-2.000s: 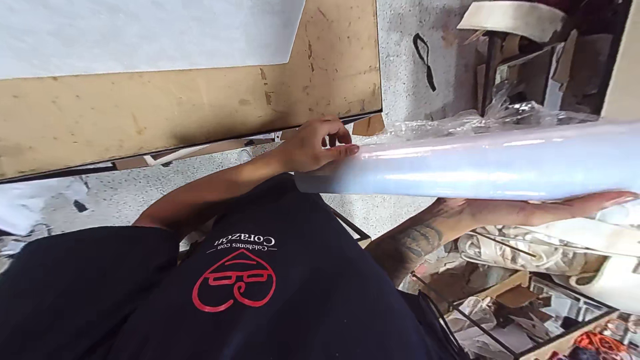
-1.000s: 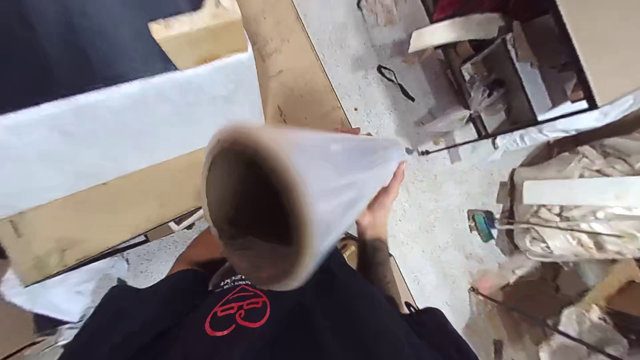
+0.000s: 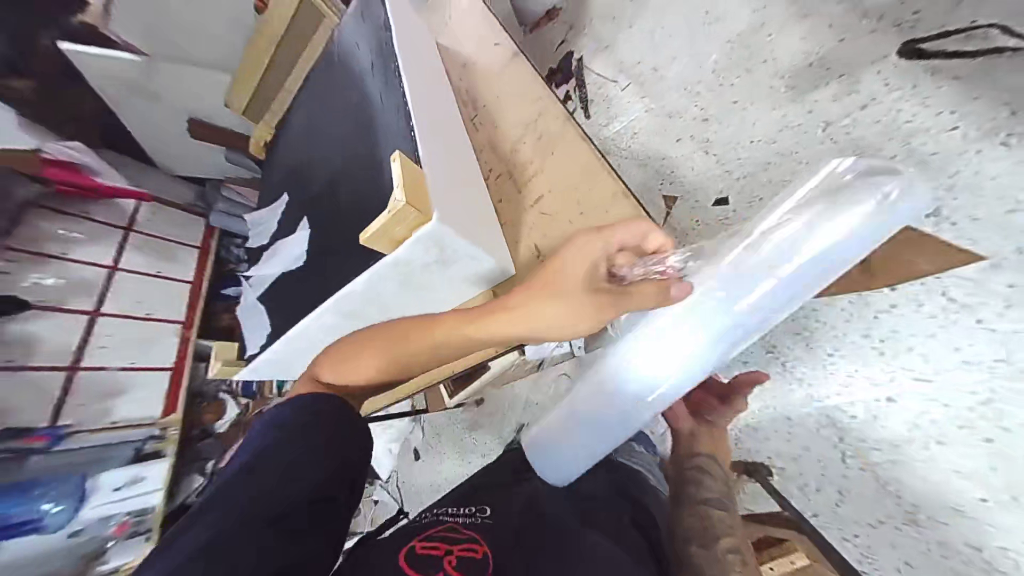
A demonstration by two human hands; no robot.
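Observation:
A thick roll of clear plastic film (image 3: 704,336) lies slantwise across the view, its near end close to my dark shirt and its far end at the upper right. My left hand (image 3: 608,280) is closed around a bunched piece of the film (image 3: 652,268) at the roll's left side. From beneath, my right hand (image 3: 712,400) bears the roll, its palm partly hidden behind it and some fingertips showing past the lower edge.
At the left stands a large piece with a black top (image 3: 336,144), white sides (image 3: 400,288) and wooden blocks (image 3: 404,204), on a brown work surface (image 3: 536,152). A brown triangular scrap (image 3: 904,260) lies on the speckled floor (image 3: 880,416).
The roll has swung from pointing its open end at the camera to lying slantwise. My left hand now grips bunched film in plain sight. The view has turned strongly.

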